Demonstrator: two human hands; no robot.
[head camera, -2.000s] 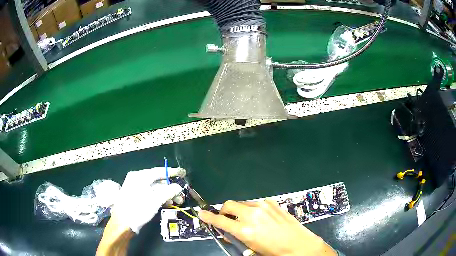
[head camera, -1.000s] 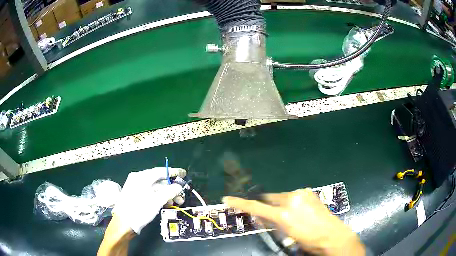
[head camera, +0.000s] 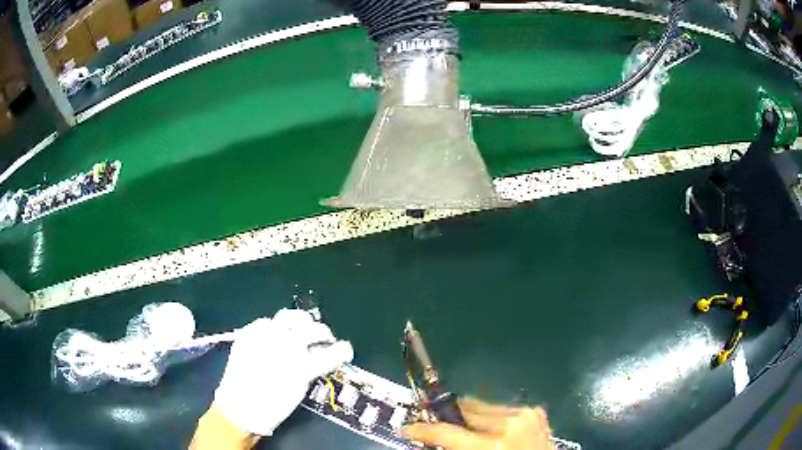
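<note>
My left hand (head camera: 277, 373), in a white glove, is closed at the left end of the power strip assembly (head camera: 369, 415), with a small black part just beyond its fingers. What exactly it grips is hidden. The white power cord (head camera: 171, 325) runs from the glove to a coil in a clear bag on the left. A yellow wire (head camera: 331, 391) shows beside the glove. My right hand (head camera: 484, 424), bare and slightly blurred, holds the soldering iron (head camera: 426, 365) with its tip pointing up and away, over the bench beyond the strip. The right hand covers part of the strip.
The grey extractor hood (head camera: 418, 163) hangs above the bench's far edge, with a ribbed metal arm (head camera: 563, 107) beside it. The green conveyor (head camera: 237, 132) carries another strip (head camera: 75, 192) and a bagged cord (head camera: 611, 127). A black box (head camera: 765, 237) and yellow-black part (head camera: 737, 325) are at right.
The strip has tilted, its right end now nearer me. My left hand has turned over it, and the blue wire is out of sight. The iron now points away. The conveyor's items have shifted right.
</note>
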